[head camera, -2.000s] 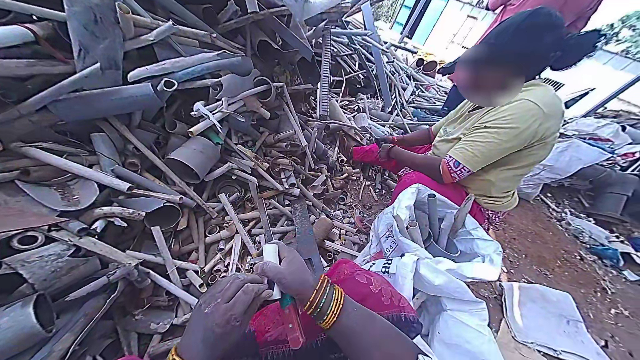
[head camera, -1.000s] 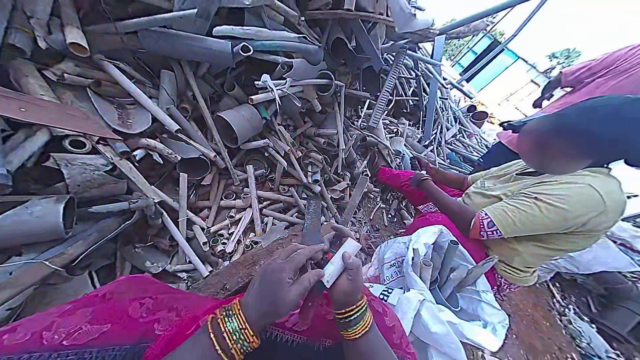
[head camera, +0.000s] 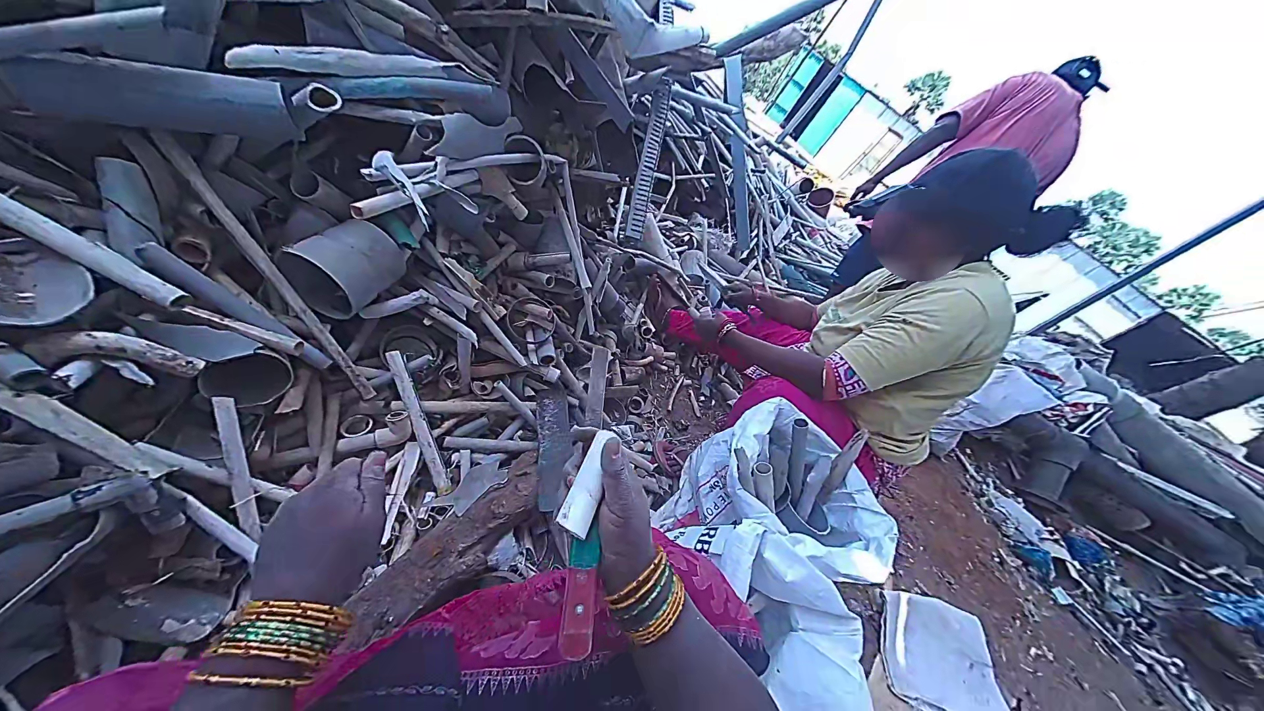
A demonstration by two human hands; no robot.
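Observation:
My right hand [head camera: 624,509] is closed around a short piece of white plastic pipe [head camera: 585,486], held upright and tilted. Just below the pipe, a tool's red and green handle [head camera: 580,602] lies over my lap, and a flat, dark metal blade [head camera: 554,449] stands beyond it; whether the two are joined is hidden. Away to the left, my left hand [head camera: 324,528] reaches toward the heap of scrap pipes; its fingers are mostly out of sight, so its hold is unclear. Beneath and between the hands lies a rough wooden log [head camera: 449,541].
A large heap of scrap plastic pipes [head camera: 341,267] rises ahead and to the left. On the right, a white woven sack [head camera: 790,583] holds pipe pieces. Beyond it sits a person in a yellow top [head camera: 923,346]; another person in a pink shirt [head camera: 1017,133] bends farther back.
My left hand has moved away from the white pipe, out to the left. My right hand still has the white pipe. The view has shifted.

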